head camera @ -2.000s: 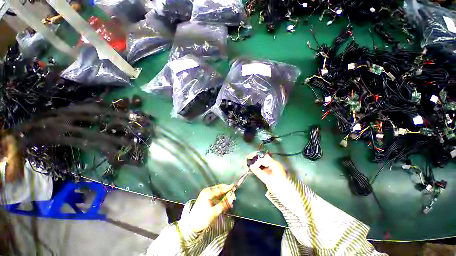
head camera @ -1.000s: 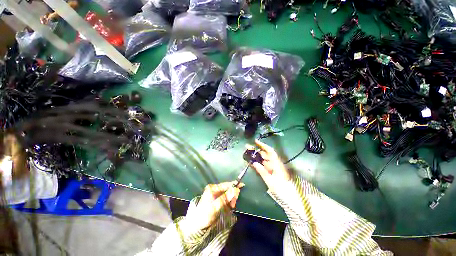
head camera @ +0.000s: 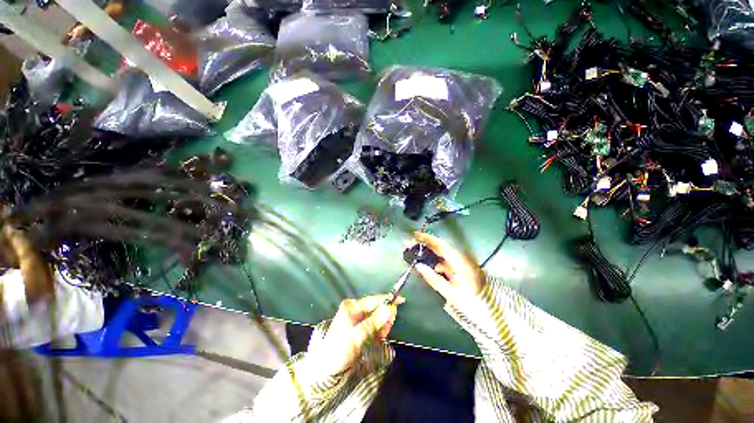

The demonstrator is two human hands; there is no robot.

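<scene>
My right hand (head camera: 450,268) holds a small black plastic housing (head camera: 420,254) between thumb and fingers above the mat. My left hand (head camera: 361,322) grips a slim metal hand tool (head camera: 402,282), its tip pointing up at the housing and seeming to touch it. A black cable bundle (head camera: 520,213) lies just beyond my right hand; its cord runs toward the open bag and down behind my fingers. Whether it joins the housing is hidden. A loose pile of small metal pieces (head camera: 366,227) lies on the mat left of the housing.
Two open clear bags (head camera: 413,132) (head camera: 318,136) with black parts lie ahead, with fuller bags and a red packet (head camera: 165,48) behind. Cable heaps lie right (head camera: 645,140) and left (head camera: 107,190). Blurred dark strands cross the left view. A blue stool (head camera: 124,326) stands below left.
The black housing shows more openly in my right fingers than in the oldest frame, and the tool tip stays at it. The view has shifted slightly. The cable bundle's coil has tilted.
</scene>
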